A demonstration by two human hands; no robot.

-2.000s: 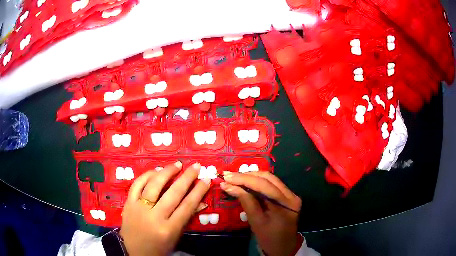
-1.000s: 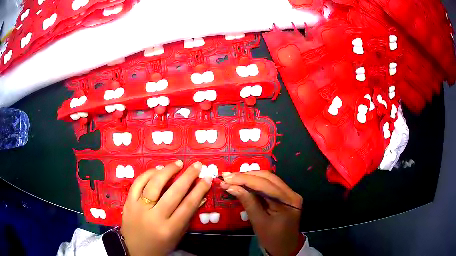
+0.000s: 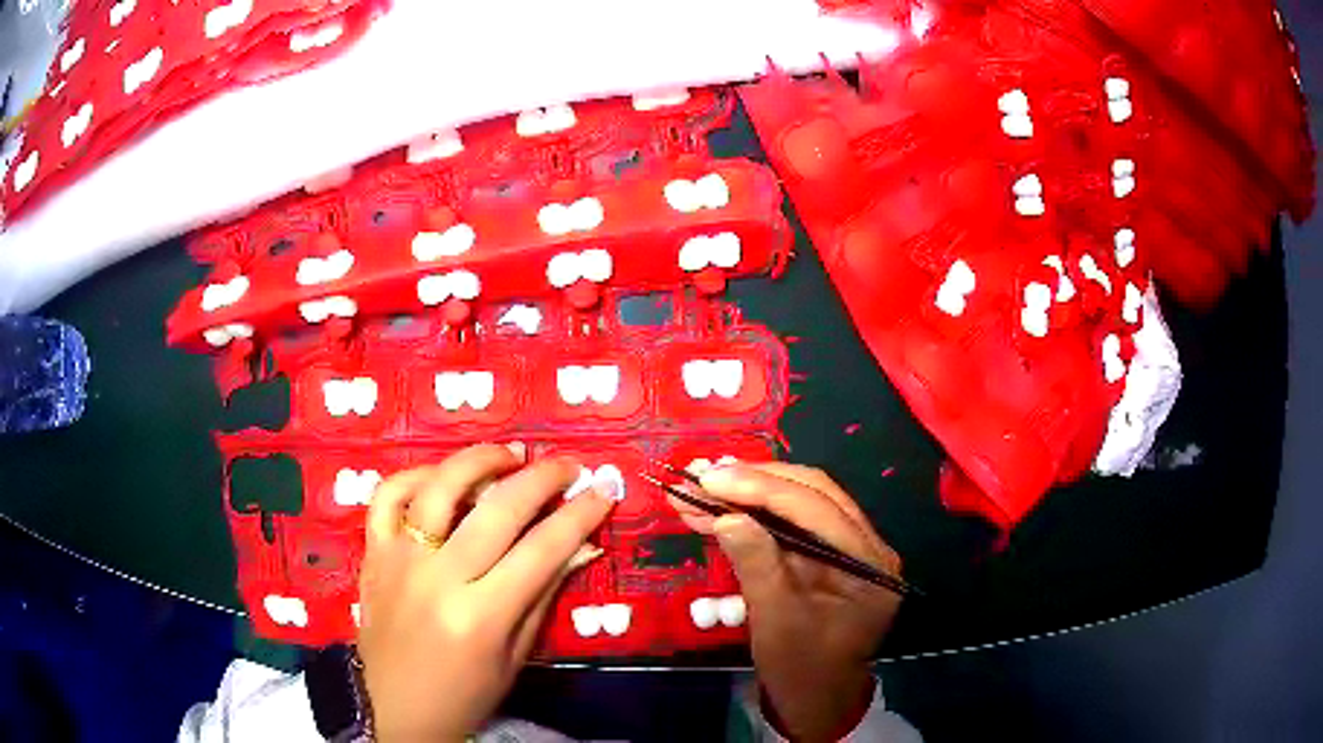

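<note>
A red motif sheet (image 3: 530, 427) with rows of white paired shapes lies in front of me, with open holes at its left side. My left hand (image 3: 472, 581) rests spread on its lower part, fingertips by a white paired shape (image 3: 595, 483), and hides some motifs. My right hand (image 3: 805, 566) holds slim dark tweezers (image 3: 791, 534). Their tips point left, over the red sheet just right of that white shape. Whether the tips touch the sheet cannot be told.
A raised white surface (image 3: 479, 58) runs across the back, with stacked red sheets (image 3: 174, 80) at back left. Draped red sheets (image 3: 900, 247) lie at right over crumpled white backing (image 3: 1143, 392). A bluish clear object (image 3: 44, 375) is at far left. The dark green surface (image 3: 1074, 559) has a curved edge.
My right hand and the tweezers have moved slightly right, so the tips are now apart from my left fingertips. My left hand stays in almost the same place. The view has shifted slightly.
</note>
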